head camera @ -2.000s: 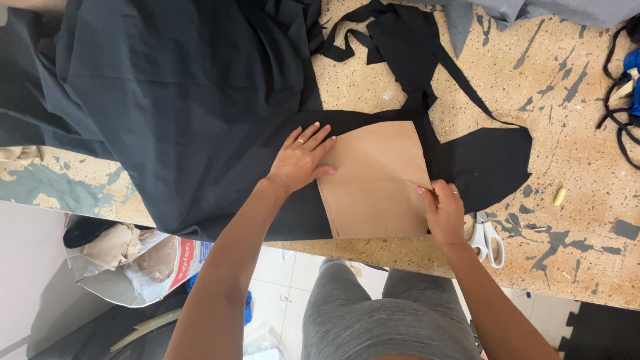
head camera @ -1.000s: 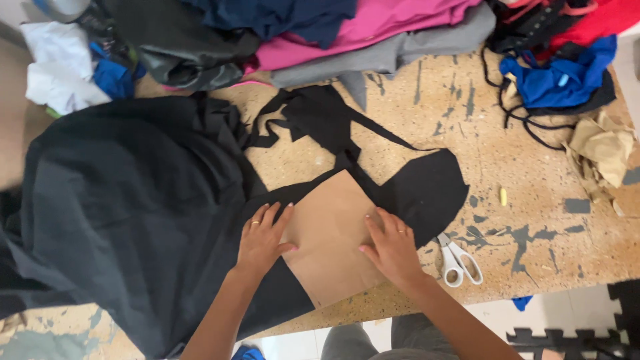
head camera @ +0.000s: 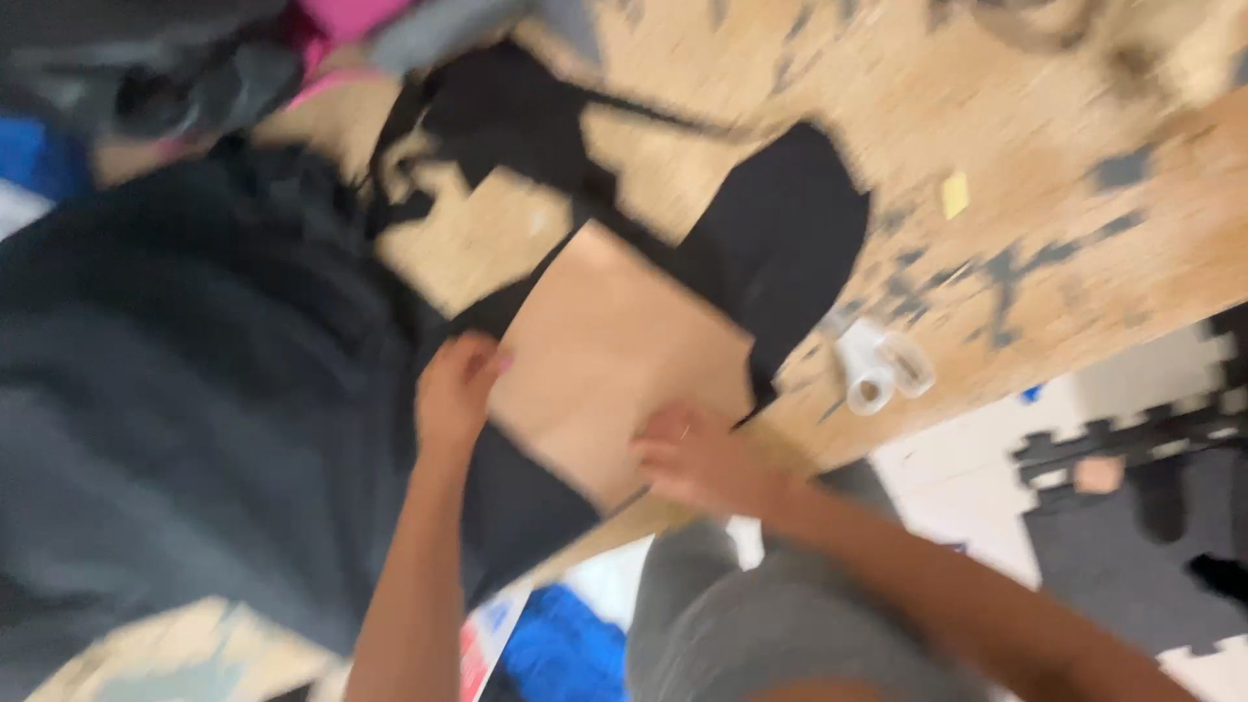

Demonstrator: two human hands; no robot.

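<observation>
A brown paper pattern piece (head camera: 614, 361) lies on black fabric (head camera: 195, 390) near the table's front edge. At its left edge is my left hand (head camera: 458, 390), fingers curled; blur hides whether it pinches the paper. My right hand (head camera: 707, 463) is over the lower right part of the paper, fingers spread and holding nothing. White-handled scissors (head camera: 877, 366) rest to the right of the paper, their blades partly hidden. Cut black fabric pieces (head camera: 780, 224) lie beyond and to the right of the paper.
A small yellow piece (head camera: 955, 195), possibly chalk, is on the worn wooden table (head camera: 1053, 234). Grey and pink cloth (head camera: 356, 15) is heaped at the back left. Blue cloth (head camera: 561, 648) and dark interlocking floor mats (head camera: 1141, 526) are below the table edge.
My right hand has moved from the paper's right side to its lower edge. My left hand's fingers, spread on the paper before, are now curled at its left edge. The view has turned and is blurred.
</observation>
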